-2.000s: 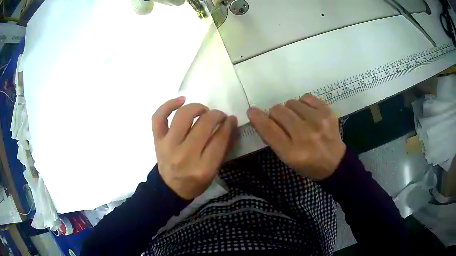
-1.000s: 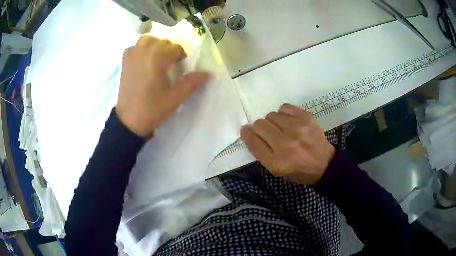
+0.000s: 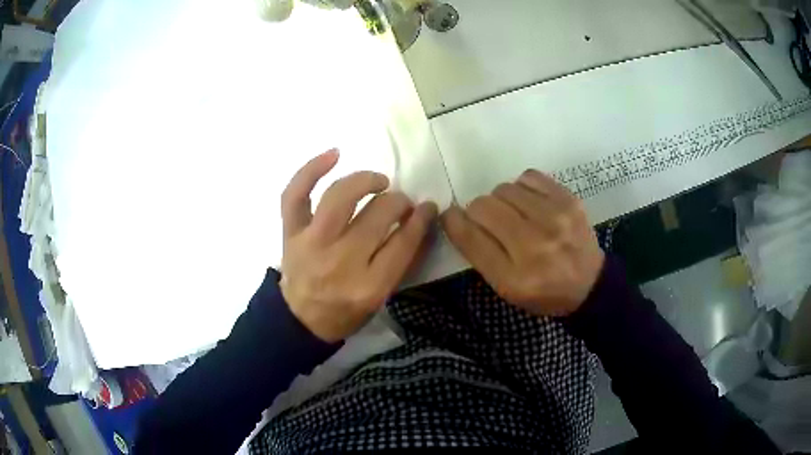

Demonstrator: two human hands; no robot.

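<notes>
A large white fabric panel (image 3: 196, 178) lies over the left of the table, so bright that its detail is lost. Its right edge runs from the needle area (image 3: 373, 18) at the top down to my hands. My left hand (image 3: 351, 249) pinches the fabric near its lower right corner between thumb and forefinger, other fingers spread over the panel. My right hand (image 3: 529, 240) pinches the same edge just beside it, fingers curled. The two thumbs nearly touch. The fingertips hide the edge between them. The presser foot is too bright and cut off to make out.
A printed ruler scale (image 3: 658, 147) runs along the front table edge. A thin pointed metal tool (image 3: 734, 49) lies at upper right, with dark handles (image 3: 798, 58) at the rim. White pieces (image 3: 778, 235) hang at right. More white pieces (image 3: 67, 320) are stacked at left.
My left hand has come down from near the needle to the front corner beside my right hand. The panel now lies flatter at the left. My right hand has moved slightly, still on the edge.
</notes>
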